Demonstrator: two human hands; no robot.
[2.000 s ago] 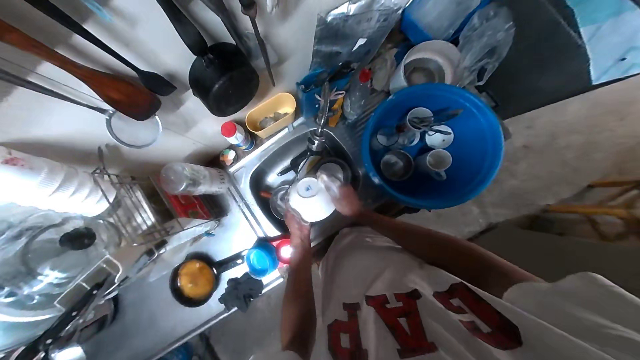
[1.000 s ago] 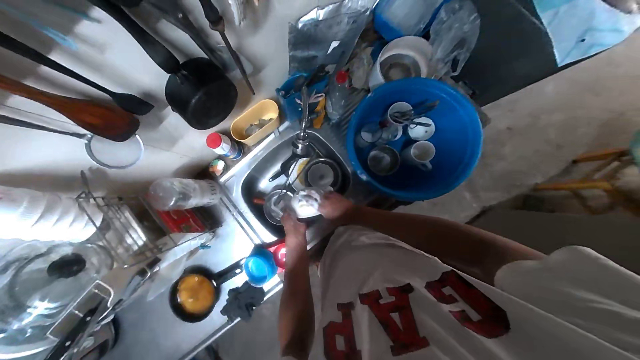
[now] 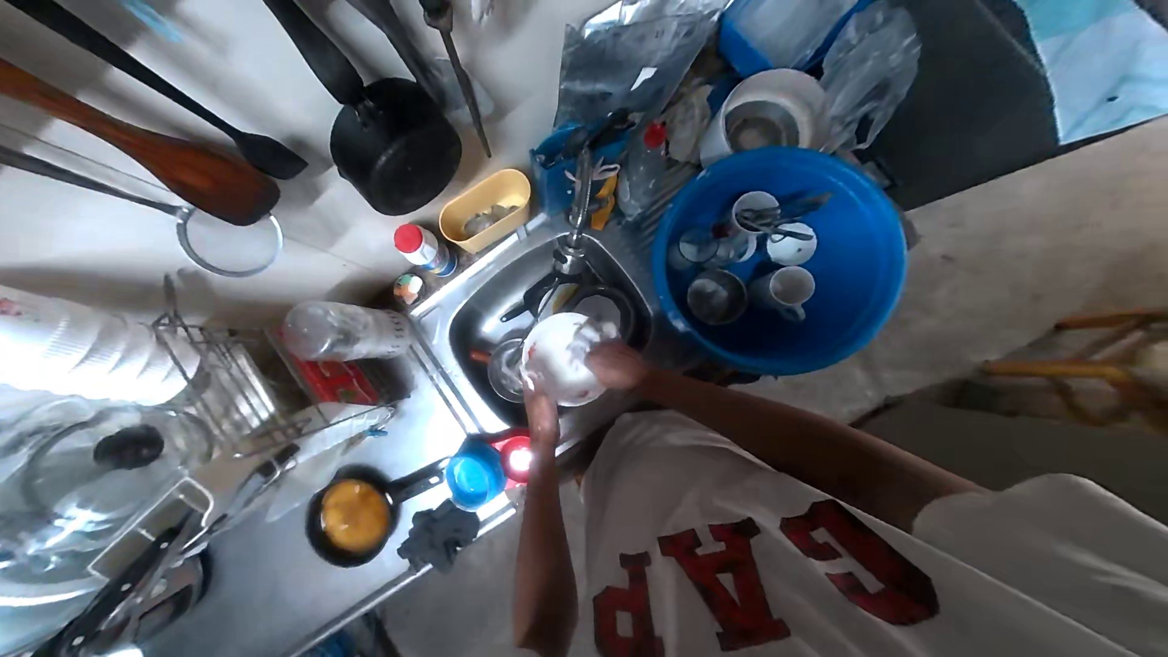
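Observation:
Over the stainless steel sink (image 3: 464, 315), a white bowl (image 3: 558, 365) with small red marks is in my hands. My left hand (image 3: 542, 415) grips its near left edge. At its right side, my right hand (image 3: 616, 363) presses something pale and foamy, too blurred to name, against the bowl. A clear glass bowl (image 3: 505, 372) lies in the sink just left of the white bowl. Behind it, a dark pan (image 3: 620, 306) and black-handled utensils rest in the sink below the faucet (image 3: 570, 255).
At the right, a blue basin (image 3: 849, 301) holds mugs, cups and cutlery. A small frying pan (image 3: 354, 516) with orange-yellow contents, a blue cup (image 3: 474, 473) and a dark cloth (image 3: 440, 536) are on the left counter. A yellow container (image 3: 485, 210) sits behind the sink; a black saucepan (image 3: 395, 146) hangs on the wall.
The white bowl is tilted differently from a second ago, with more of its round face showing. My right hand has shifted along its right side. Both hands stay over the sink.

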